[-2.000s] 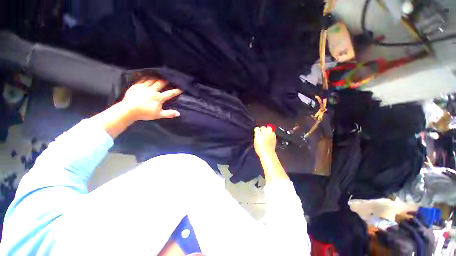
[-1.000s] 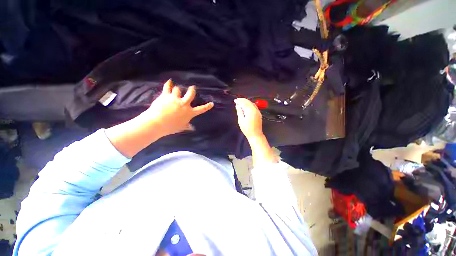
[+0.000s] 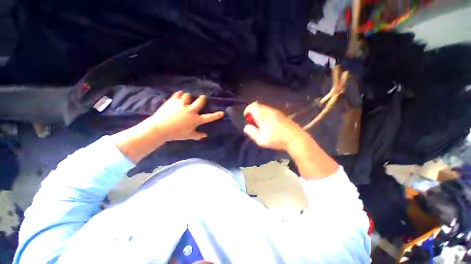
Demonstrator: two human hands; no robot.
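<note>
A dark garment [image 3: 139, 100] lies spread along the padded board, with a small white label [image 3: 103, 103] near its left end. My left hand [image 3: 182, 117] rests on the garment with its fingers spread. My right hand [image 3: 268, 125] is closed around the handle of a small dark iron [image 3: 237, 116] with a red spot. The iron's pointed end faces left, close to my left fingertips, on or just over the cloth. The palm side of my right hand is hidden.
The board's brown right end [image 3: 349, 129] shows beyond my right hand. A tan wrapped cord [image 3: 333, 95] runs from it up to the top right. A large dark garment pile [image 3: 206, 38] lies behind the board. More dark cloth [image 3: 423, 98] hangs at the right.
My right hand has gone from near the iron to holding it, with the iron's tip now by my left fingers. My left hand stays spread on the cloth. The view has shifted.
</note>
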